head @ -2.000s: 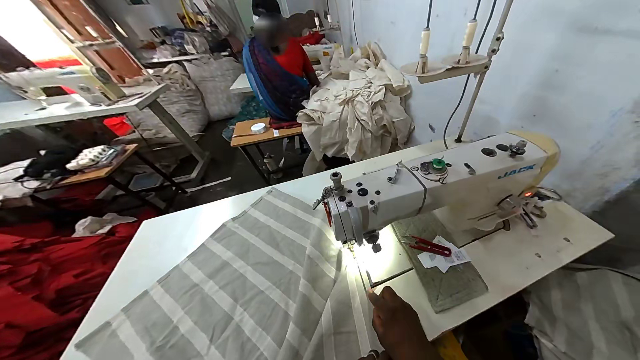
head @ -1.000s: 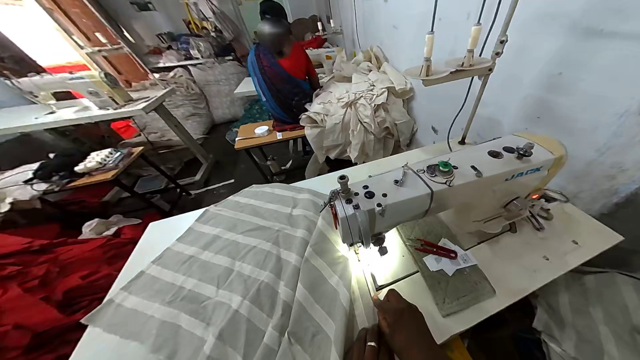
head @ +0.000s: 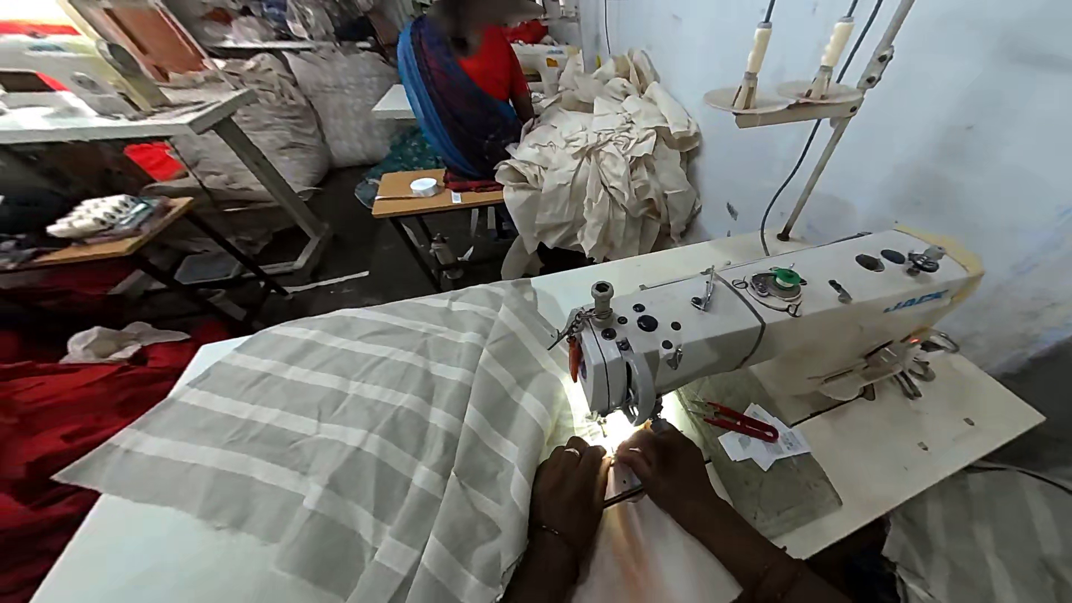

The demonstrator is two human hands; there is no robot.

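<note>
A grey fabric with white stripes [head: 360, 419] lies over the left part of the white sewing table, its right edge beside the needle area of a white Jack sewing machine [head: 779, 310]. My left hand [head: 568, 494] is at the fabric's right edge, fingers bent close to the lit needle area. Just right of it, my right hand [head: 667, 469] has its fingertips under the machine head, near the presser foot. Glare and the fingers hide what the fingertips touch. Red thread snips [head: 741, 421] lie on paper labels [head: 764, 444] right of my right hand.
A thread stand [head: 825, 159] rises behind the machine. Beyond the table, a person [head: 469, 92] sits beside a heap of cream fabric [head: 603, 159] and a small wooden stool [head: 394, 197]. Red fabric [head: 50, 427] lies at the left. Striped fabric [head: 988, 528] hangs at the lower right.
Both hands are now close together at the needle area; two seconds ago only one hand showed clearly. The striped fabric's folds have shifted, and its right edge lies differently beside the machine.
</note>
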